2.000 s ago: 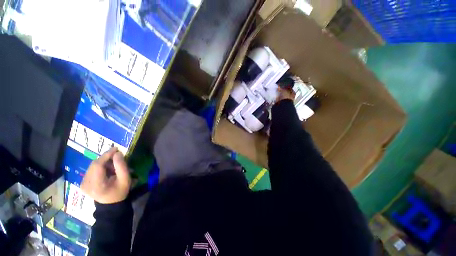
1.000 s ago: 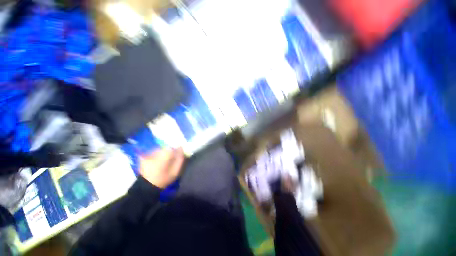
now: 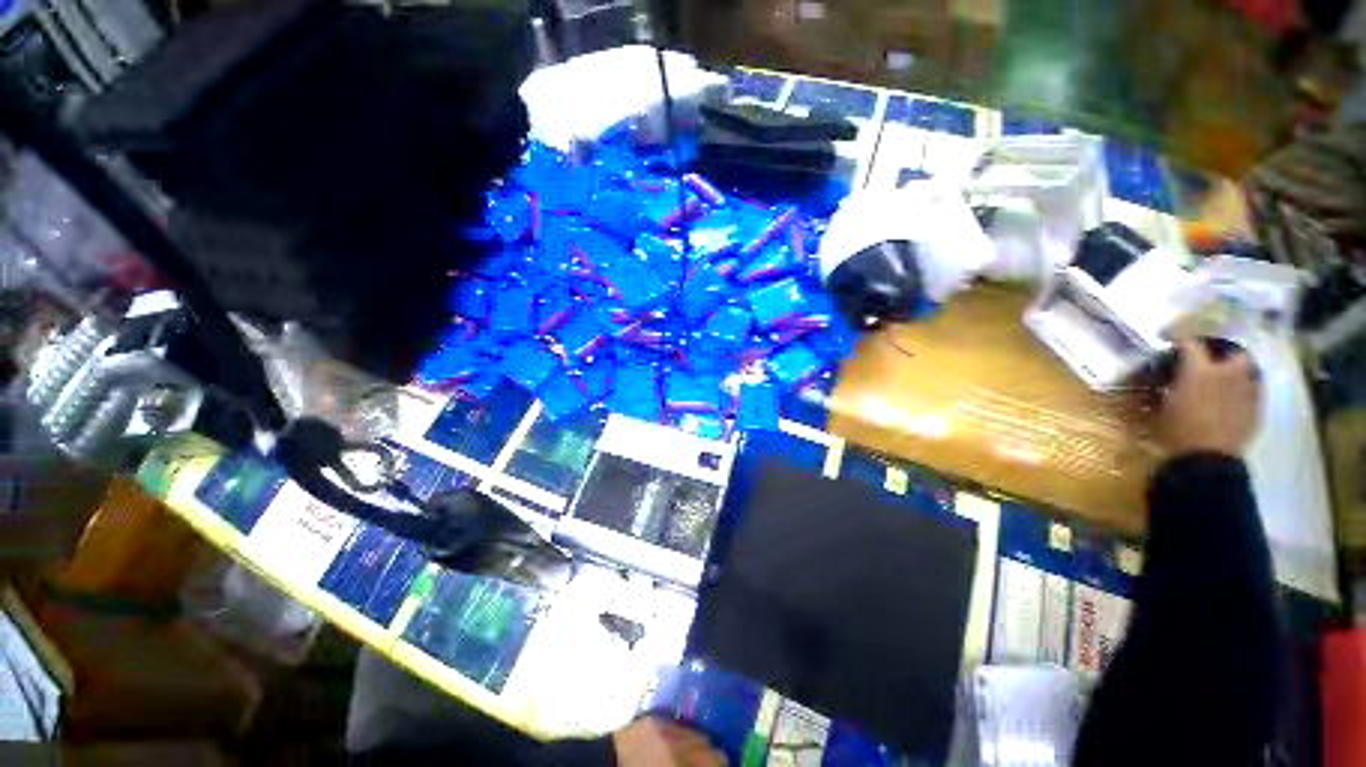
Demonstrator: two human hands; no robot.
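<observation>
My right hand (image 3: 1216, 402) is at the right of the bench, its fingers closed around the dark end of a white and black unit (image 3: 1101, 327). The unit's open rectangular frame faces left. Another white unit with a black round face (image 3: 884, 270) lies left of it. More white frame parts (image 3: 1044, 180) stand behind. My left hand (image 3: 670, 745) lies at the bench's front edge, cut off by the bottom of the picture; its fingers are mostly hidden.
A large pile of blue battery packs (image 3: 629, 300) covers the bench's middle back. A black foam sheet (image 3: 839, 599) lies in front, beside a grey-white feeder box (image 3: 647, 498). A black cylindrical tool (image 3: 480, 532) lies left. Tall black stack (image 3: 330, 165) at left; brown sheet (image 3: 989, 405) at right.
The view has swung from the carton beside the seat up to the bench. My right hand has left the carton and is now over the bench's right side. My left hand is lower, at the picture's edge.
</observation>
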